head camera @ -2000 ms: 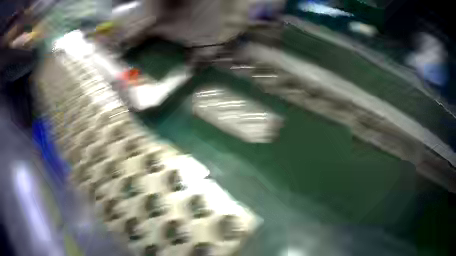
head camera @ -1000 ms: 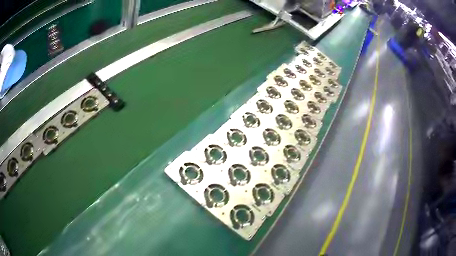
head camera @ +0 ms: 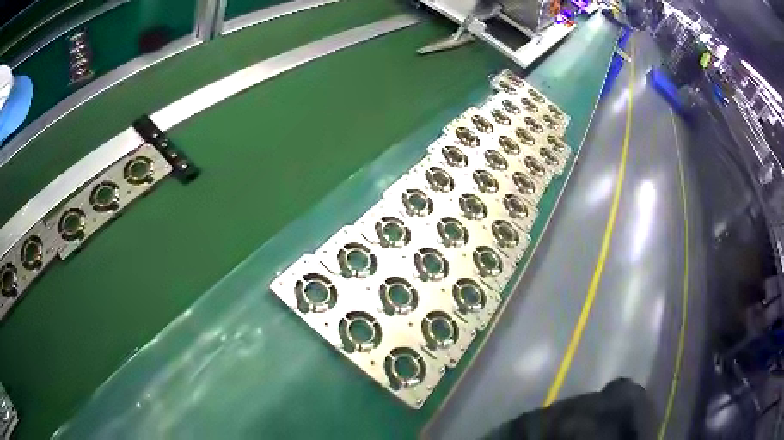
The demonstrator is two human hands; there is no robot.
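Several silver three-hole plates (head camera: 333, 323) lie in overlapping rows along the bench edge, from lower middle to upper right. Green shows through their open rings. More such plates (head camera: 88, 204) lie end to end along the metal rail at the left. A black bar (head camera: 165, 149) lies across the rail at the end of that row. A dark shape (head camera: 578, 418) shows at the bottom right edge; I cannot tell what it is. Neither of my hands can be made out.
The metal rail (head camera: 258, 79) curves along the green surface (head camera: 249, 180). Pale equipment (head camera: 516, 26) stands at the top. A grey floor with yellow lines (head camera: 593, 284) lies right of the bench. A blue and white object (head camera: 15, 105) is at the left edge.
The plates and rail have shifted slightly left and up in the picture since one second ago. The dark shape at the bottom right has appeared.
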